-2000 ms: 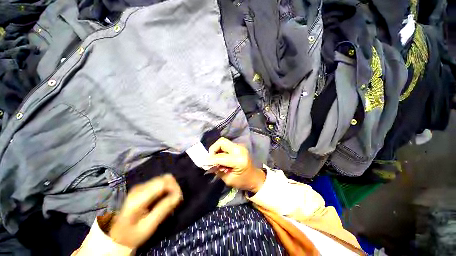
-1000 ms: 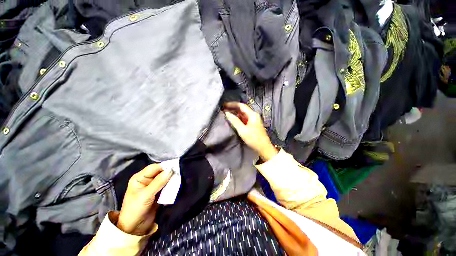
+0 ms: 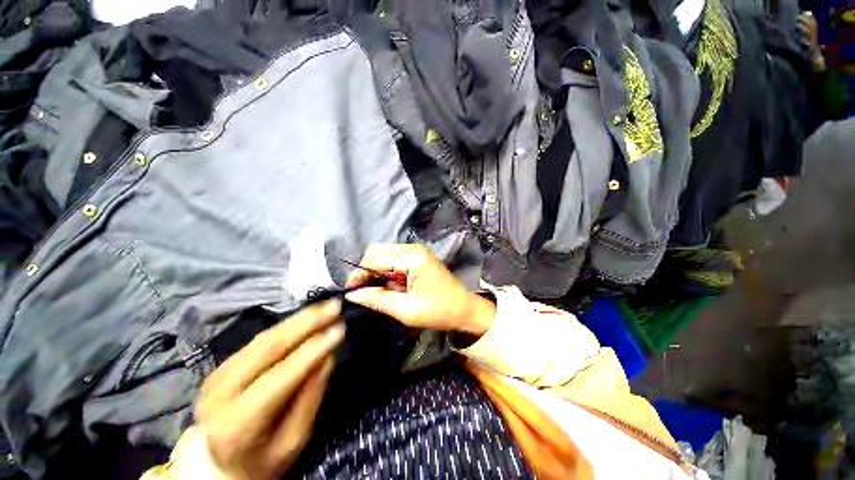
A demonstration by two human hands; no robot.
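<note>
The grey denim jacket (image 3: 272, 159) lies spread in front of me with its pale side up and metal buttons along its edge. A white care label (image 3: 307, 265) stands up from the seam near my fingertips. My right hand (image 3: 417, 292) is closed on thread snips (image 3: 396, 277); a red part and a thin dark blade show, pointing left. My left hand (image 3: 272, 389) is blurred, with its fingertips at the dark seam just below the label, almost touching my right fingers. Whether it pinches cloth or thread is hidden by the blur.
Heaped grey-black jackets (image 3: 600, 159) with yellow-gold embroidery (image 3: 641, 108) lie behind and to the right. A blue bin (image 3: 605, 333) and a green bin (image 3: 661, 319) stand at lower right on the floor. Grey cloth (image 3: 736, 455) lies at the bottom right.
My left hand has let go of the label and moved up to the seam. My right hand has come down and left, and the snips now show in it.
</note>
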